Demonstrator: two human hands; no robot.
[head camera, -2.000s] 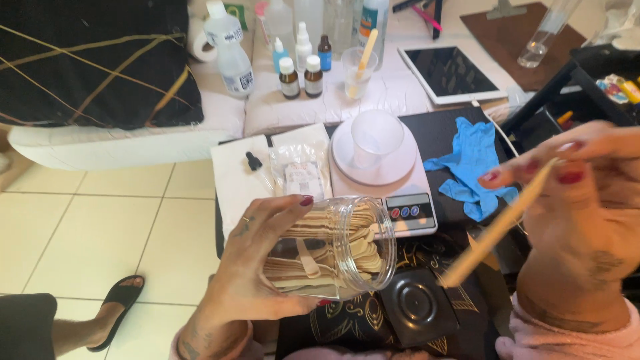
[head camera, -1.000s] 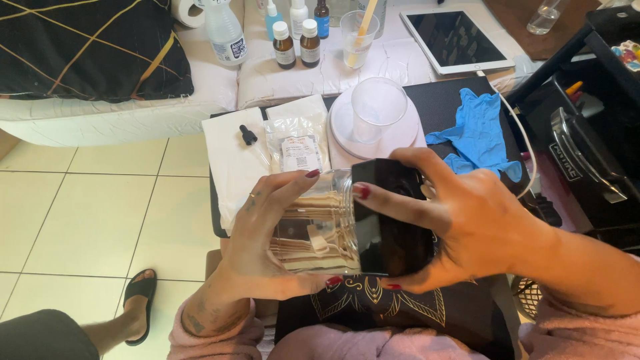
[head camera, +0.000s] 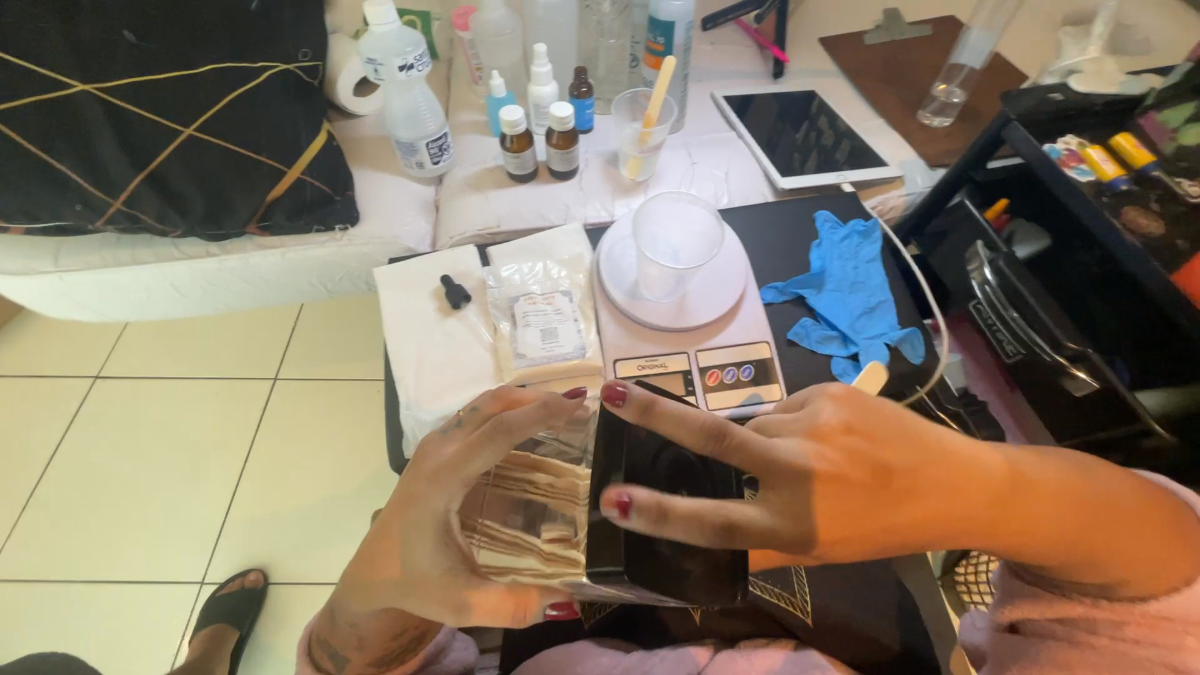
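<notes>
My left hand (head camera: 450, 525) is wrapped around a clear plastic jar (head camera: 525, 516) of flat wooden sticks, which lies on its side above my lap. My right hand (head camera: 797, 478) has its fingers spread over the jar's black lid (head camera: 670, 506), now on the mouth. A wooden stick (head camera: 870, 378) pokes out behind my right hand; its hold is mostly hidden. Just beyond stands a white digital kitchen scale (head camera: 609, 347) with an empty clear plastic cup (head camera: 677, 246) on its plate. To its left lie a plastic packet of white material (head camera: 547, 323) and a dropper (head camera: 456, 292) on white paper towel.
Blue nitrile gloves (head camera: 844, 291) lie right of the scale, beside a white cable (head camera: 914, 267). Behind are brown glass bottles (head camera: 517, 145), a cup (head camera: 645, 141) with a wooden stick, a tablet (head camera: 806, 136) and a clipboard (head camera: 923, 70). A black cart (head camera: 1041, 328) stands at the right.
The stick was between my right fingers and the jar was uncapped two seconds ago. The black lid has since come onto the jar, with my right hand over it.
</notes>
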